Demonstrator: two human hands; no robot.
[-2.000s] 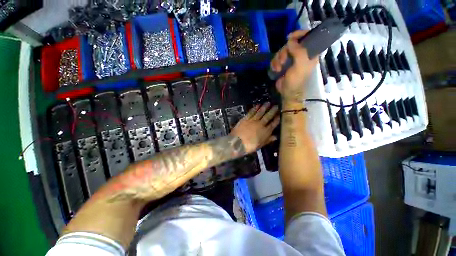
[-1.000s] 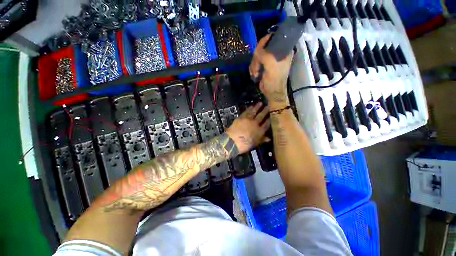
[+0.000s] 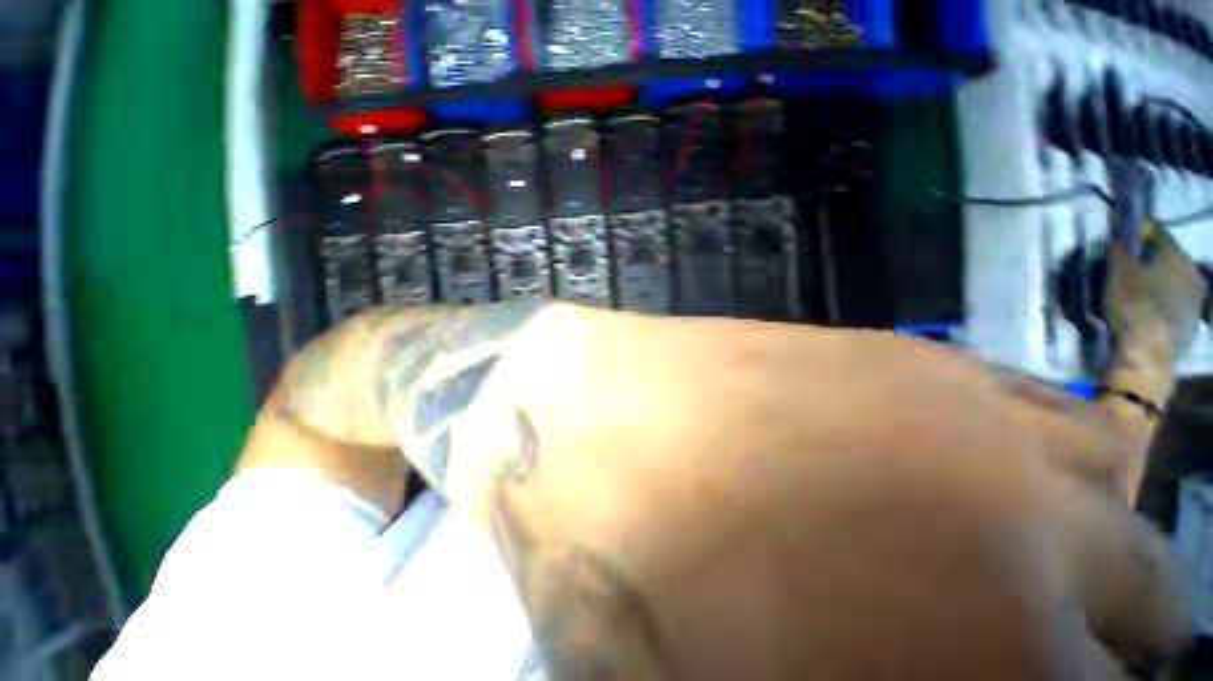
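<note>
My left hand (image 3: 825, 492) is very close to the camera, large and blurred, across the lower middle. Its fingers are unclear at the lower right, and I cannot tell whether it holds anything. My right hand (image 3: 1155, 299) is at the right edge over the white parts tray, around the grey electric screwdriver (image 3: 1131, 200), which is blurred. The black lock panel housings (image 3: 580, 193) lie side by side, open side up, with metal mounting plates (image 3: 581, 256) inside. My left forearm and hand hide their lower ends. Thin red wire leads (image 3: 685, 146) show at their tops.
Red and blue screw bins (image 3: 516, 47) stand in a row behind the housings. The white parts tray (image 3: 998, 253) at the right holds rows of black parts. A black cord crosses it. A green surface (image 3: 160, 293) lies at the left, past a pale edge strip.
The view has shifted and blurred. My left hand has left the housings and come up close to the camera. My right hand has moved right with the screwdriver, over the white tray.
</note>
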